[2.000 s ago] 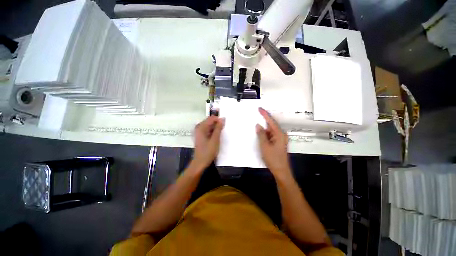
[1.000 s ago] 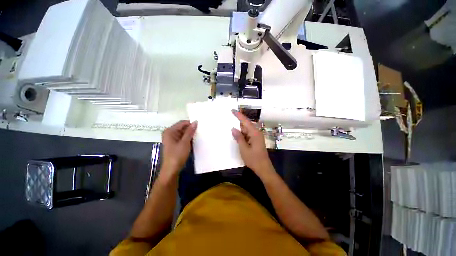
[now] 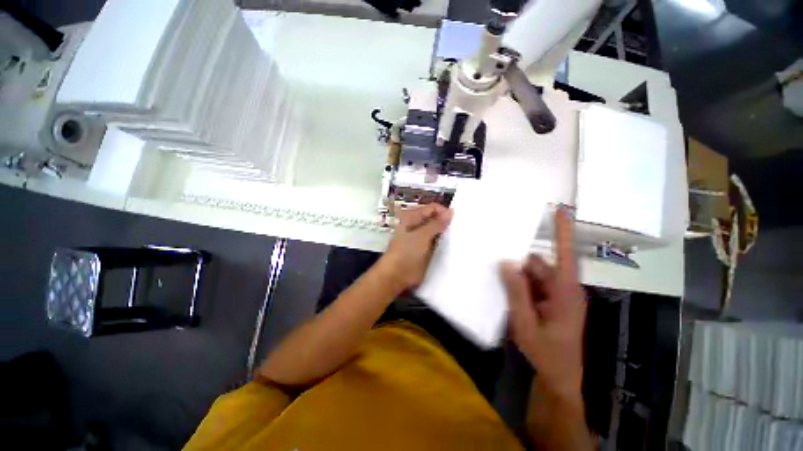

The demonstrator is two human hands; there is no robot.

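A white cut panel (image 3: 484,255) hangs tilted over the front edge of the sewing machine (image 3: 519,132), to the right of the dark presser and needle area (image 3: 438,145). My left hand (image 3: 418,240) pinches its left edge near the needle area. My right hand (image 3: 548,299) is at the panel's lower right side, blurred, with the index finger stretched forward and the thumb at the panel's edge. The right fingertips are partly unclear. A small pile of white panels (image 3: 622,172) lies on the right end of the machine.
A tall leaning stack of panels (image 3: 176,79) stands on the left of the table (image 3: 326,114). A black lever (image 3: 531,99) juts from the machine head. A stool (image 3: 128,286) stands below left. A small cardboard box (image 3: 707,176) and white bundles (image 3: 748,379) are at the right.
The panel has moved right, from in front of the needle area towards the small pile, and is now tilted. Both hands have moved right with it. The camera view has shifted and turned slightly.
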